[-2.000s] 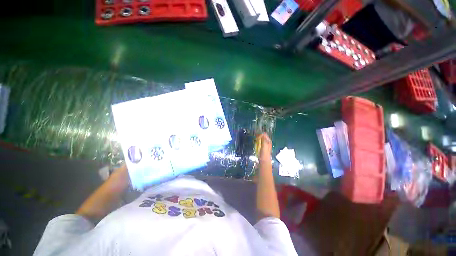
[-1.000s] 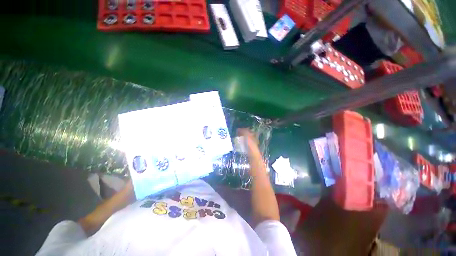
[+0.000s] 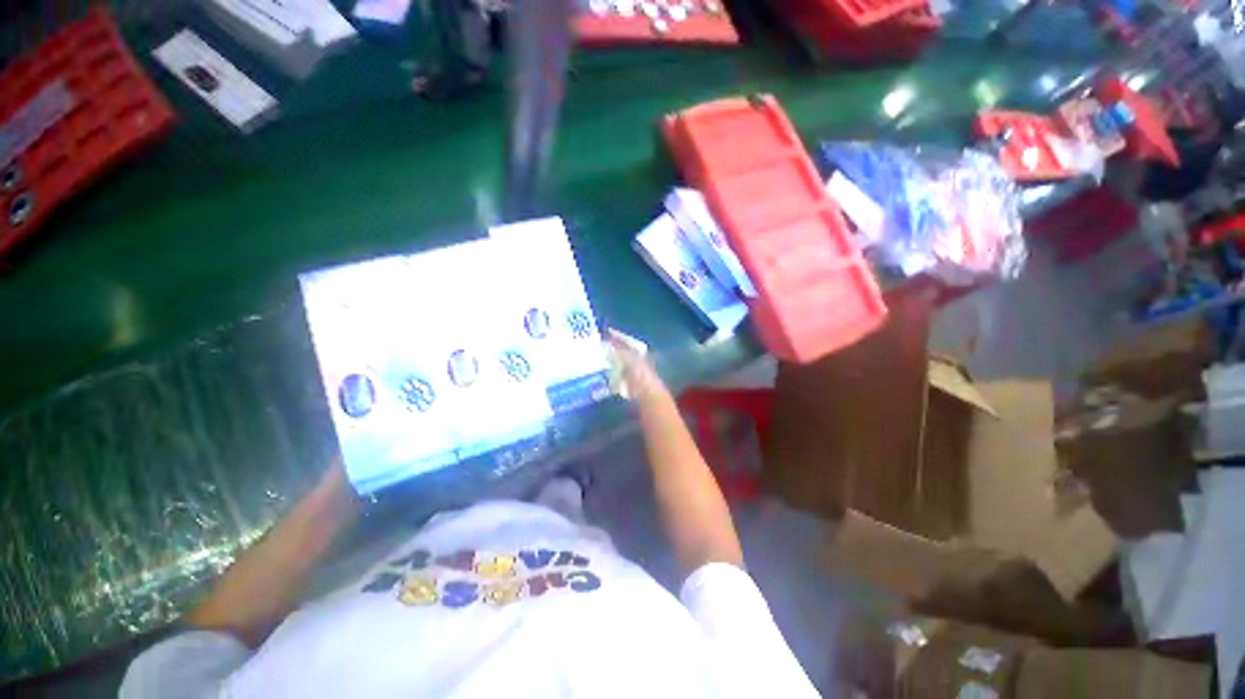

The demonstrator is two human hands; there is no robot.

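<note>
Several light blue and white retail boxes (image 3: 451,362) lie edge to edge in a block in front of my chest, printed with round device pictures. My left arm reaches their lower left corner. My left hand (image 3: 347,486) is mostly hidden behind them and holds the block tilted over the bench edge. My right hand (image 3: 631,372) is at the right end of the block, small and blurred, beside pale paper pieces (image 3: 627,343). I cannot tell whether its fingers grip the paper or touch the boxes.
The green bench (image 3: 301,191) carries a long red divided tray (image 3: 785,232), more retail boxes (image 3: 690,266) and clear bags (image 3: 942,212) on the right. A red device tray (image 3: 75,123) is at upper left. A metal post (image 3: 537,109) stands behind the boxes. An open brown carton (image 3: 901,430) is at lower right.
The view has turned right, and the held block has stayed in front of my chest. My right hand has moved from the bench film to the pale paper near the block's right end.
</note>
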